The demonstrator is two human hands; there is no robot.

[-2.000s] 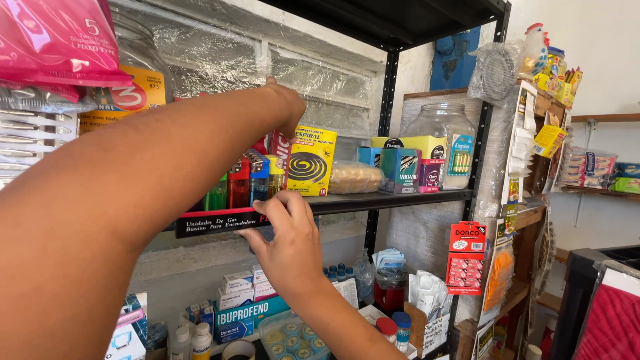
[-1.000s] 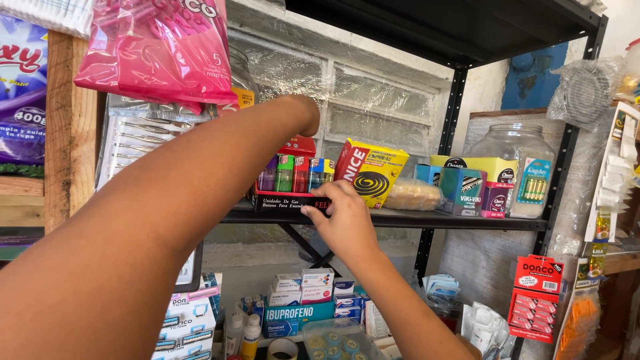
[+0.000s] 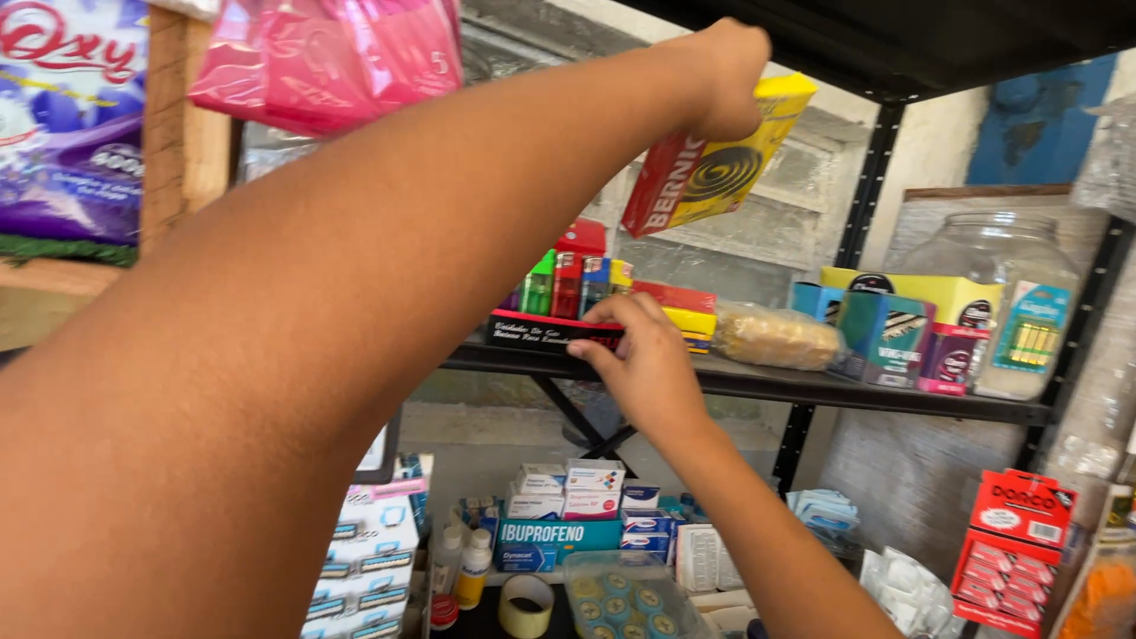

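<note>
My left hand (image 3: pixel 737 80), its arm crossing from the left edge, is raised above the shelf and holds a red and yellow box of mosquito coils (image 3: pixel 710 177) by its upper part, tilted in the air. Lower down, my right hand (image 3: pixel 643 364) has thumb and fingers on the right end of a black and red display tray (image 3: pixel 532 333). Colored lighters (image 3: pixel 568 286) stand upright in that tray on the black metal shelf (image 3: pixel 763 382). Just right of the tray lies a red, yellow and blue stack of boxes (image 3: pixel 688 315), partly behind my right hand.
On the same shelf are a wrapped beige packet (image 3: pixel 777 335), small cartons (image 3: pixel 883 337) and a clear jar (image 3: pixel 1003 257). Medicine boxes (image 3: pixel 559 532), a tape roll (image 3: pixel 525 605) and a plastic container (image 3: pixel 621 595) sit below. A pink package (image 3: pixel 328 62) hangs upper left.
The coil box stood on the shelf beside the lighters; my left hand now has it up in the air. My right hand stays at the display tray.
</note>
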